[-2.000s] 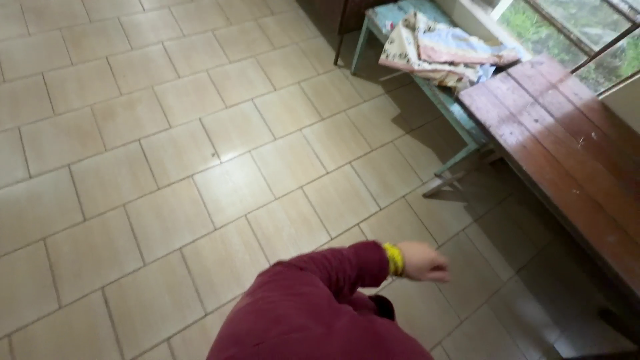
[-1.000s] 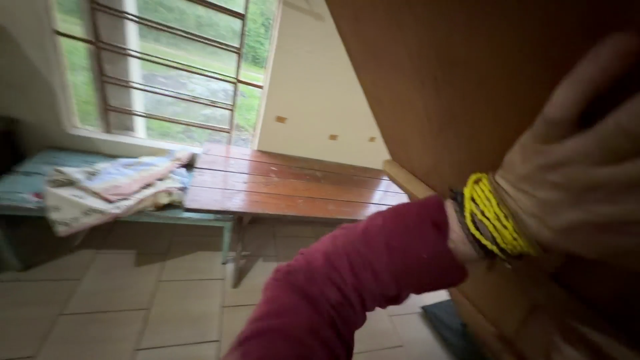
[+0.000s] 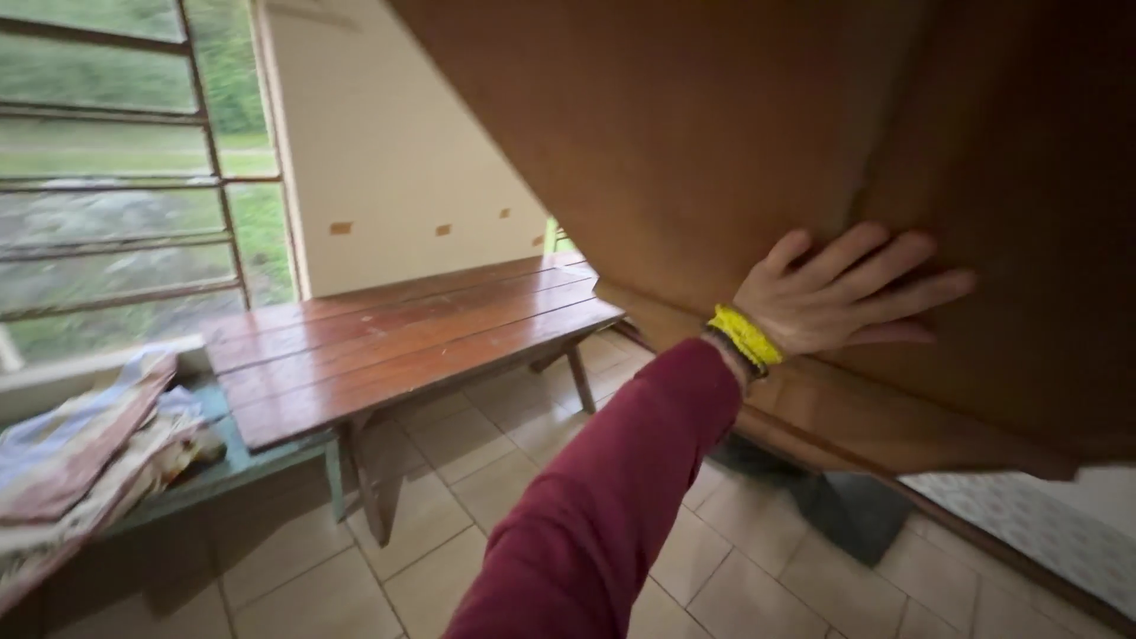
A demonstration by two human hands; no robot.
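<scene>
My right hand (image 3: 852, 288) lies spread against a large brown wooden panel (image 3: 674, 115), which looks like a door or the side of furniture; which one I cannot tell. Its fingers are apart, the back of the hand faces me, and it grips nothing. A yellow cord bracelet (image 3: 745, 335) and a dark band circle the wrist below a maroon sleeve (image 3: 603, 479). My left hand is out of view. To the left of the arm stands a red-brown slatted wooden table (image 3: 417, 342).
A pale blue-green bench (image 3: 232, 461) bearing crumpled patterned cloth (image 3: 98, 453) stands at the left, below a barred window (image 3: 115, 177). A dark cloth or mat (image 3: 852, 515) lies on the tiled floor (image 3: 444, 550) under the panel, beside a light patterned surface (image 3: 1038, 524).
The view has swung up and right from the floor to the panel. My right hand, over the floor two seconds ago, is now on the panel with its fingers spread.
</scene>
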